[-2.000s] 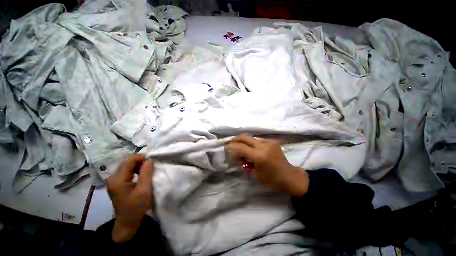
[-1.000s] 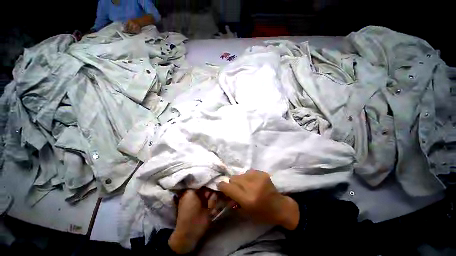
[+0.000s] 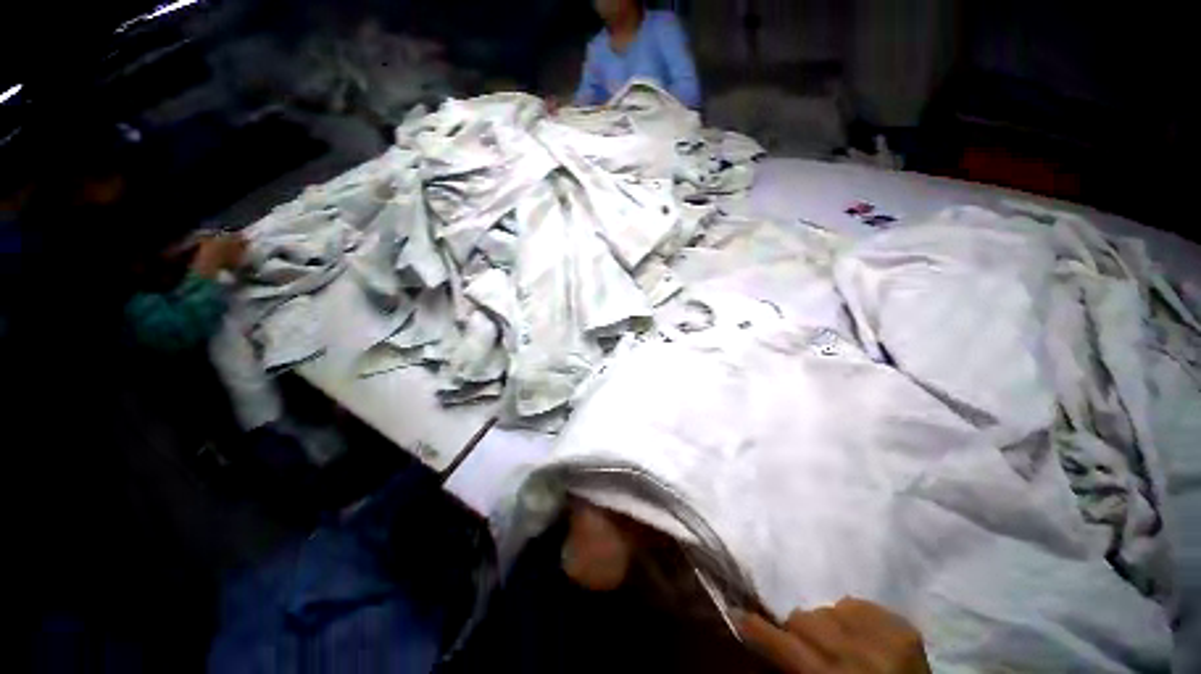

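The pale denim jacket (image 3: pixel 790 461) lies over the table edge in front of me, with a wide dark opening along its near edge. My left hand (image 3: pixel 599 546) is at this opening, partly under the cloth; its fingers are dark and blurred, so its grip cannot be told. My right hand (image 3: pixel 843 639), cut off by the bottom edge, pinches the jacket's edge at the lower right of the opening. No snips can be made out.
A heap of pale jackets (image 3: pixel 527 237) lies on the white table (image 3: pixel 843 184) to the left. More pale garments (image 3: pixel 1093 395) lie at the right. A person in blue (image 3: pixel 645 53) is across the table; another person's green sleeve (image 3: pixel 178 312) is at the left.
The view has swung left, bringing in the person at the left. The jacket's near edge, earlier bunched between my hands, is now spread into an opening, with my hands farther apart.
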